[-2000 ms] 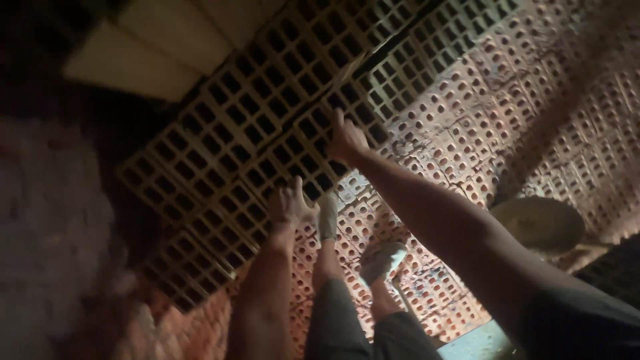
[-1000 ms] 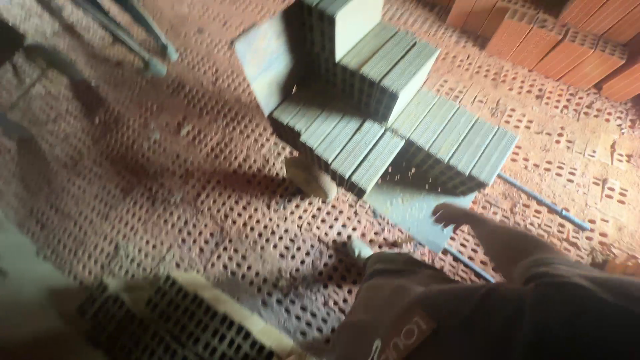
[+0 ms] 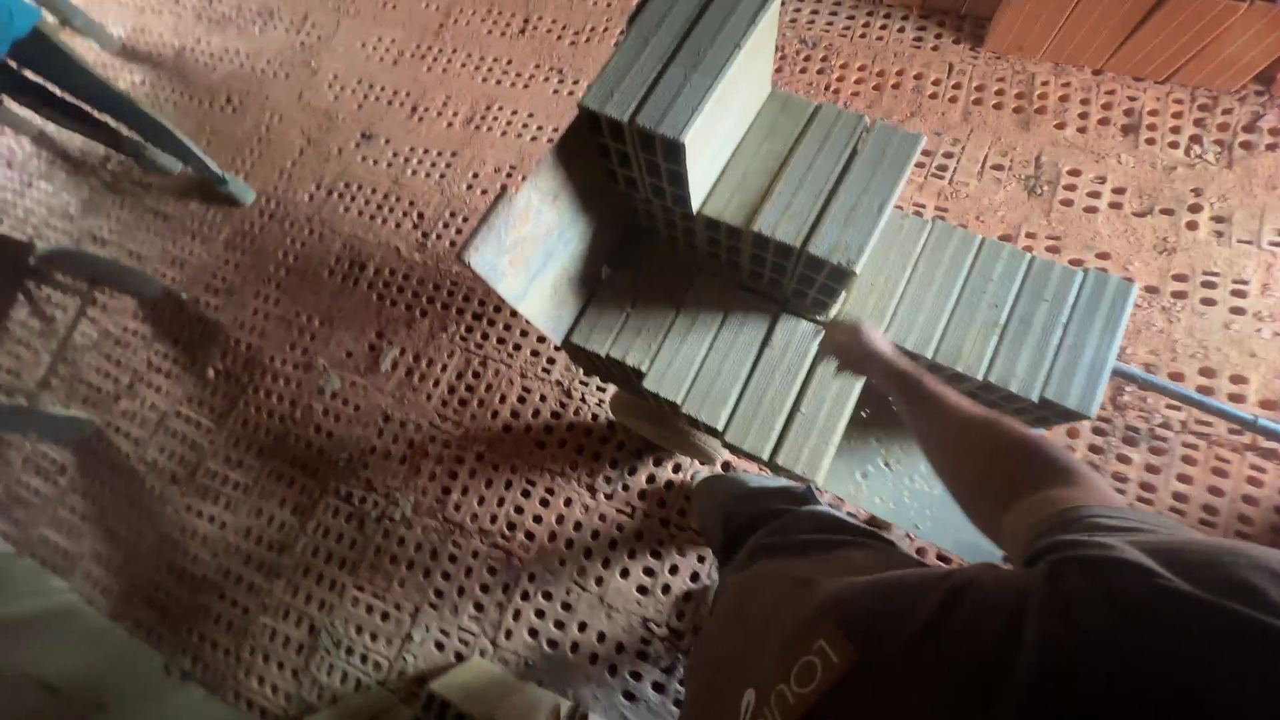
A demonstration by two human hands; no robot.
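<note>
My right hand (image 3: 852,345) reaches from the right onto a stack of grey-green hollow clay bricks. Its fingers touch the far end of a brick (image 3: 822,415) in the lower row; whether they grip it is unclear. Close beyond the hand, more bricks (image 3: 840,205) form a second layer, with taller ones (image 3: 680,70) behind. Another row of bricks (image 3: 1010,300) extends to the right. Beneath the stack lies a flat sheet, whose pale raised end (image 3: 540,240) shows at left and whose dusty grey part (image 3: 910,480) shows below my forearm. My left hand is out of view.
Perforated red bricks form the floor (image 3: 400,400). A rounded tan part (image 3: 665,425) shows under the stack's near side. A blue-grey rod (image 3: 1200,395) sticks out at right. Orange bricks (image 3: 1130,40) stand at top right, dark legs (image 3: 130,110) at upper left, pale bricks (image 3: 500,690) at the bottom.
The view has swung from a dark brick stack to this lit one. One second ago my right hand was over the bare sheet; now it is on the lower row of bricks.
</note>
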